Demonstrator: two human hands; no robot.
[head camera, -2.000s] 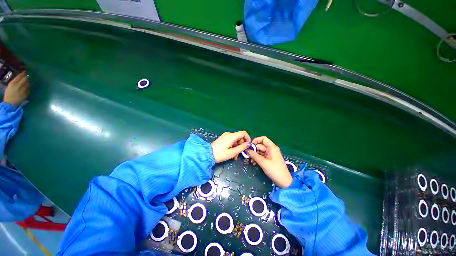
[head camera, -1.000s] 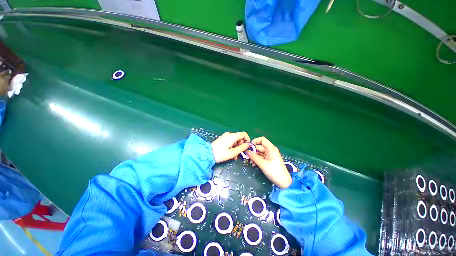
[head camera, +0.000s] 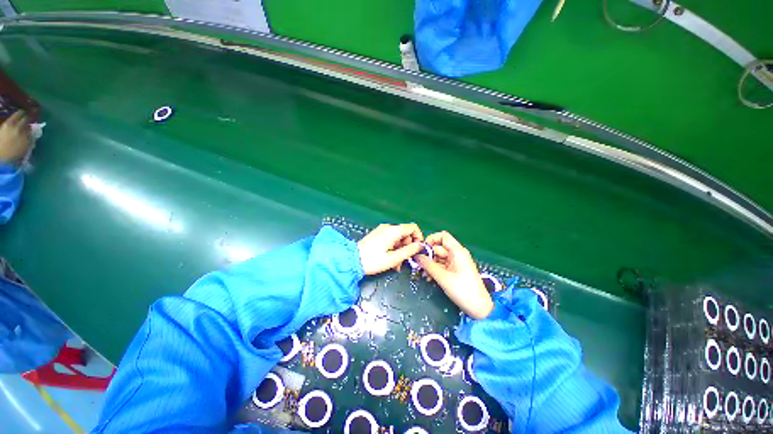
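My left hand and my right hand meet above the far edge of the blister tray. Their fingertips pinch one round module between them; its white ring shows partly, the rest is covered by fingers. The tray holds rows of round modules with white rings, dark centres and small gold-brown tails. My sleeves hide parts of the tray's sides.
A lone module lies on the green belt at the far left. Stacked trays stand at right, with a thin dark ring behind them. Another person's hand is at the left edge. A metal rail borders the belt.
The lone module has moved left along the belt. A thin dark ring has appeared near the stacked trays. The other person's hand has shifted. My hands have barely moved and still hold the module.
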